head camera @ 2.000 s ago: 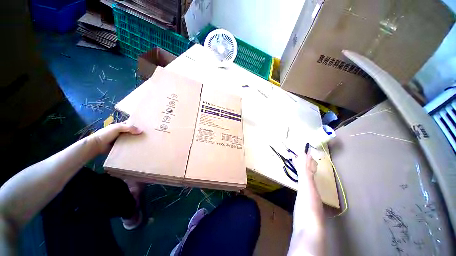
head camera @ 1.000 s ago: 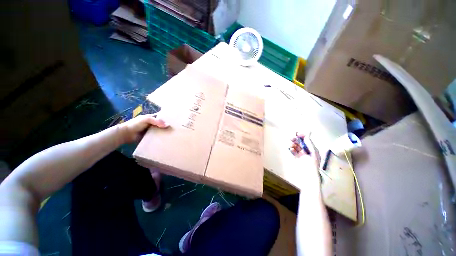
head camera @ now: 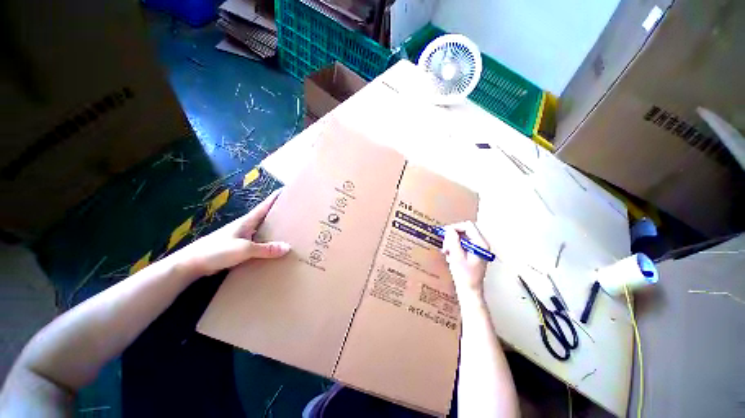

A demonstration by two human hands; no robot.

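A brown flat carton (head camera: 327, 277) lies in front of me, its near corner over my lap and its far part over the white table. It shows round icons, dark printed bands and small text. My left hand (head camera: 245, 245) holds its left edge, thumb on top. My right hand (head camera: 467, 257) holds a blue marker pen (head camera: 478, 249) with its tip at the dark bands. Whether more cartons lie beneath is hard to tell.
On the white table (head camera: 531, 212) are black-handled scissors (head camera: 553, 322), a short black stick (head camera: 590, 302), a white roll (head camera: 627, 275) with yellow line, and a white fan (head camera: 450, 68). Green crates (head camera: 327, 49) stand behind. A large carton (head camera: 645, 114) stands right. Loose bits litter the floor.
My right hand has picked up the blue marker pen from the table and moved left onto the carton's printed bands. The view has shifted, and the scissors and black stick are uncovered.
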